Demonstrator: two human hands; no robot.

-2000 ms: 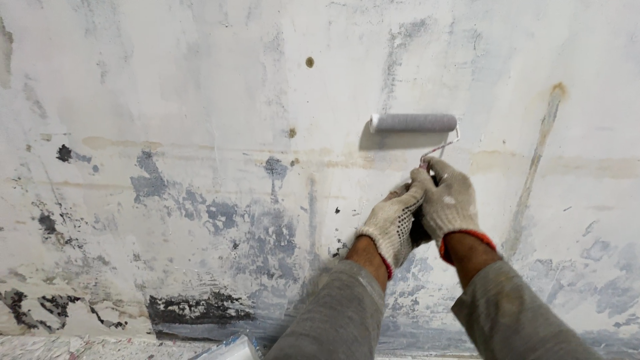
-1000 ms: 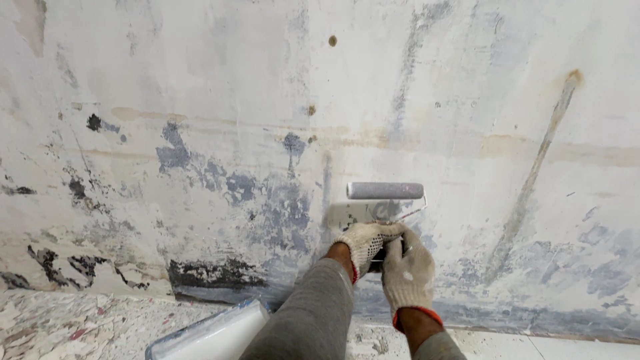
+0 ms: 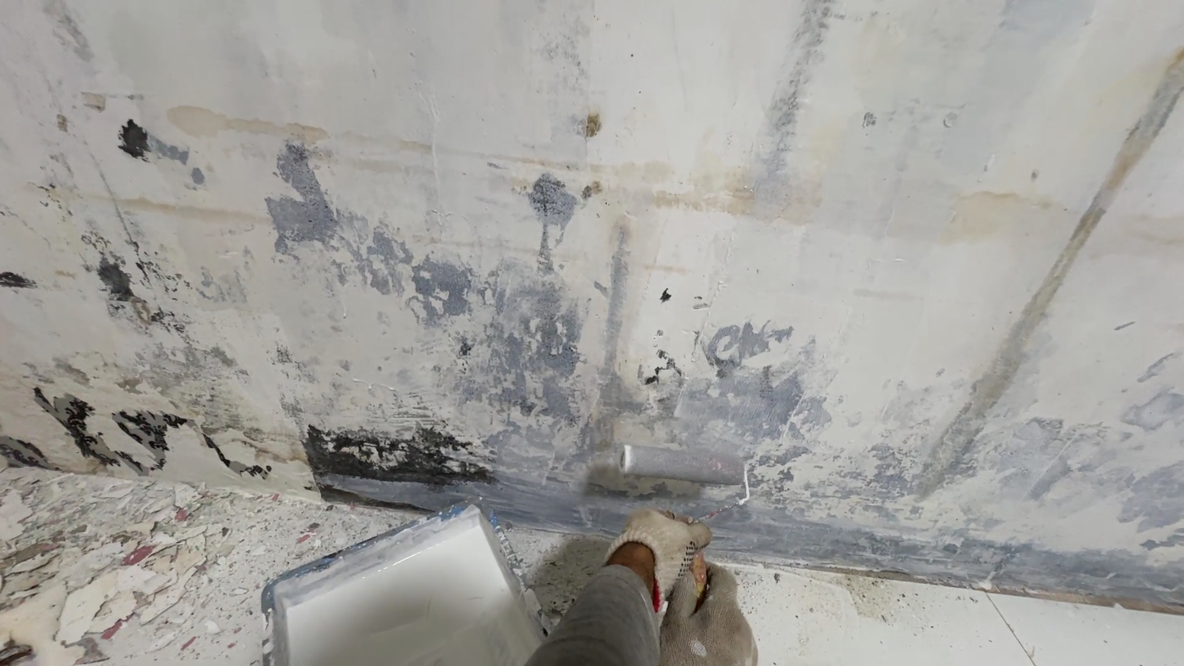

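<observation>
A paint roller (image 3: 684,464) with a grey sleeve and a bent wire frame lies level against the lower part of a patchy, stained wall (image 3: 888,277). Both my hands wear dirty knitted work gloves and grip its handle. My left hand (image 3: 661,541) is the upper one, close below the wire; my right hand (image 3: 710,620) holds the handle lower down, near the frame's bottom edge. Most of the handle is hidden by the gloves. Left of my left forearm stands a paint tray (image 3: 274,610) holding white liquid, its rim smeared with blue and white.
Peeled paint flakes (image 3: 120,573) litter the floor at the lower left. Pale floor tiles (image 3: 925,620) with some dirt run along the wall's foot at the right. Dark bare patches (image 3: 398,455) mark the wall's base behind the tray.
The roller and both gloved hands have moved down the wall, from mid-height to near its foot. The view has tilted down, and more of the paint tray shows.
</observation>
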